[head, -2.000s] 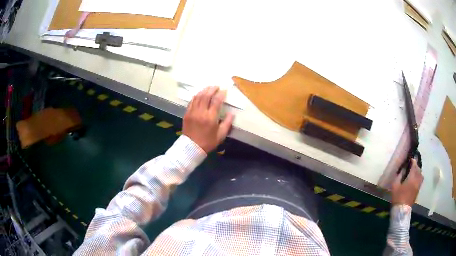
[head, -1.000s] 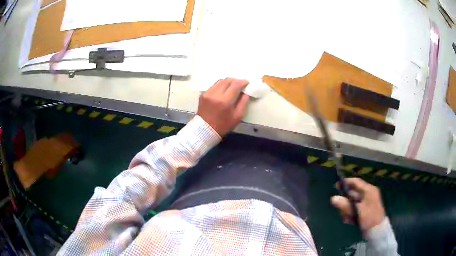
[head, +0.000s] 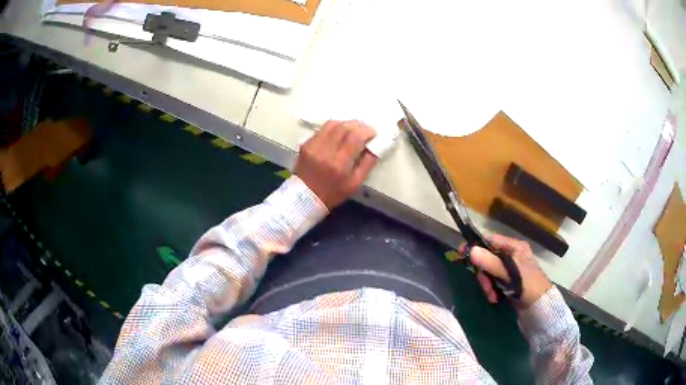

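My right hand holds the tailor's shears by the black handles. The blades look nearly closed and reach over the left part of the brown pattern piece, tip just beyond its left corner. My left hand pinches a bit of white fabric at the table's front edge, left of that corner. The pattern piece lies on the white fabric. Two black pattern weights lie side by side on its right part, an upper one and a lower one.
A dark clamp holds white sheets at the upper left. A pink ruler strip lies right of the weights. Another brown pattern piece lies at the far right. The metal-trimmed table edge runs in front of me.
My right hand has brought the shears from the right side of the table to the pattern's left corner. My left hand has taken hold of the white fabric. The view has shifted.
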